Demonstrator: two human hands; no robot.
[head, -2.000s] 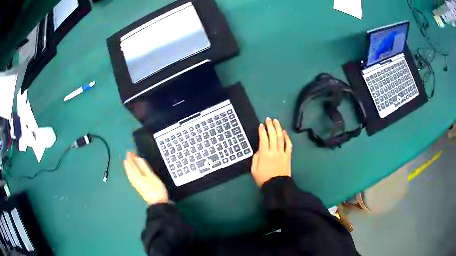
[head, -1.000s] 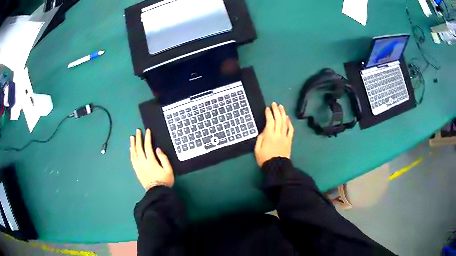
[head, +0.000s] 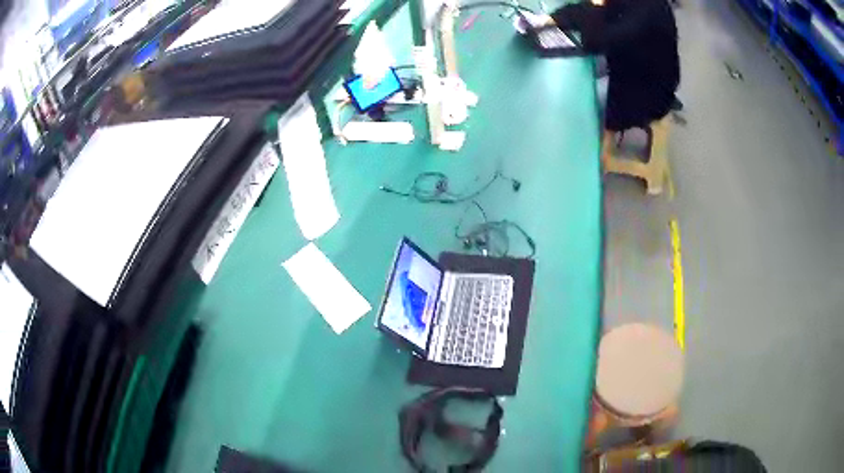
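Note:
Neither of my hands is in the picture. Nearest in front of me, a small open laptop (head: 474, 319) with a lit blue desktop picture stands on a black foam pad (head: 524, 319). Its screen (head: 409, 296) is on the left side and its silver-grey keyboard deck with dark keys on the right. A black looped head strap (head: 451, 430) lies just below the pad, partly cut off by the bottom edge. Thin black cables (head: 495, 242) lie beyond the laptop. The view is somewhat blurred.
White paper sheets (head: 328, 288) lie on the green bench (head: 268, 369). Stacked black pads (head: 250, 69) and pale panels (head: 130, 199) stand left. A small blue-screened device (head: 375, 89) is farther back. Another person (head: 643, 60) sits at a laptop (head: 555, 39). A round stool (head: 639, 369) stands right.
The view has swung right along the bench. My hands, the laptop between them and the closed unit behind it have left the picture. The small open laptop and head strap now appear lower and nearer the middle.

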